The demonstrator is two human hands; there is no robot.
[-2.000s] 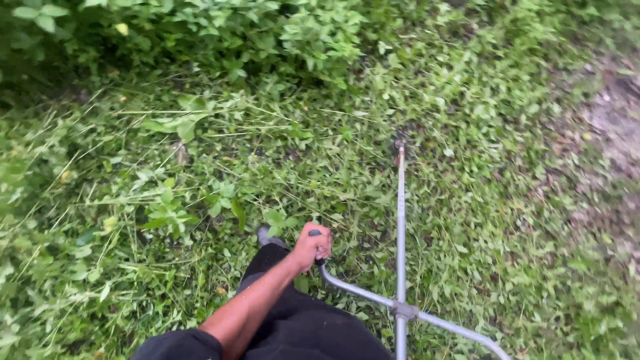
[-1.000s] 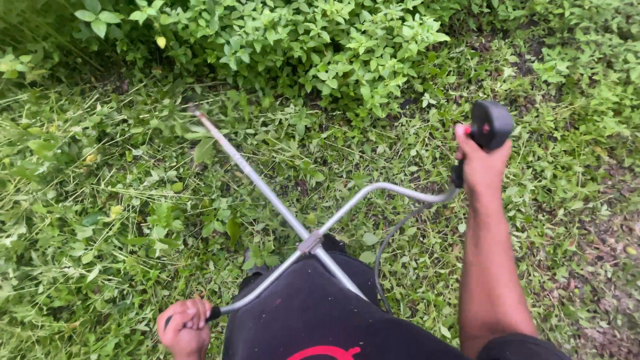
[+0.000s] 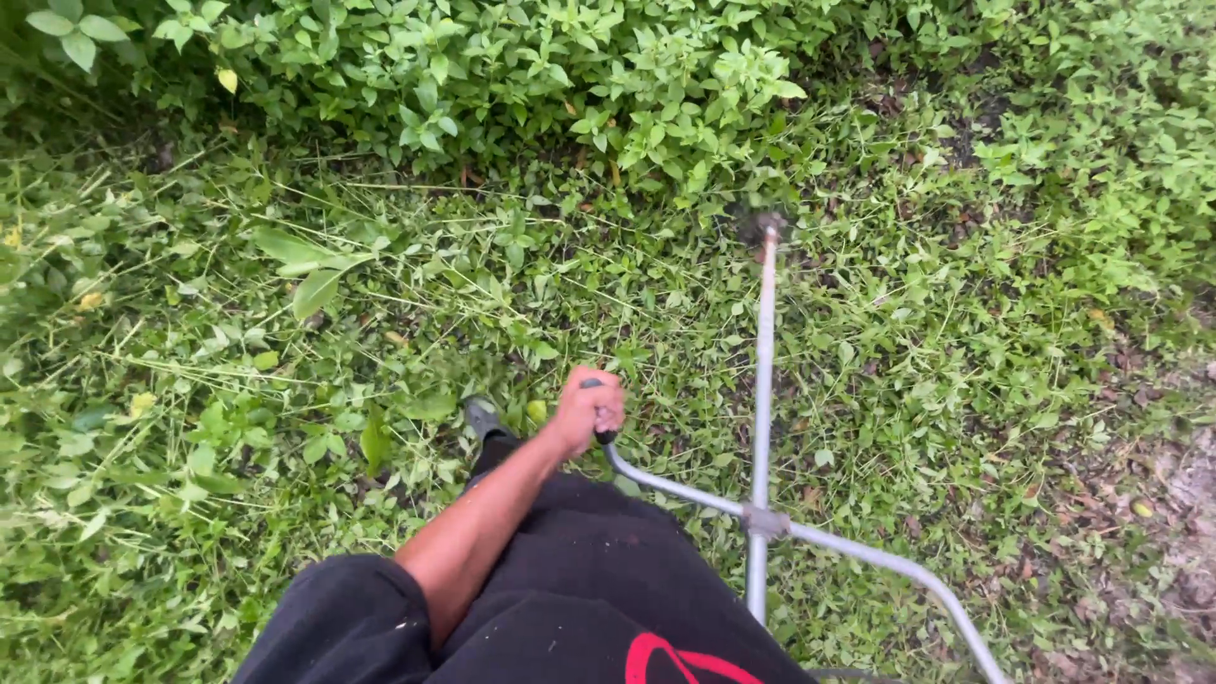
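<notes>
My left hand [image 3: 594, 410] is closed around the black grip at the left end of a brush cutter's handlebar [image 3: 674, 486]. The bent metal bar is clamped to the straight shaft [image 3: 763, 380], which runs away from me. At its far end the cutting head [image 3: 768, 226] is blurred, low among the plants at the edge of the taller growth. The handlebar's right side curves out past the bottom edge of the view, and my right hand is out of sight.
Dense leafy plants [image 3: 532, 85] stand along the top. Cut stems and leaves [image 3: 380, 313] cover the ground before me. My left shoe [image 3: 484, 416] shows among them. Bare soil [image 3: 1192, 503] lies at the far right.
The shaft has swung from the left to the right, and its head with it. My left hand has moved forward and right, still on its grip. My right hand has left the view.
</notes>
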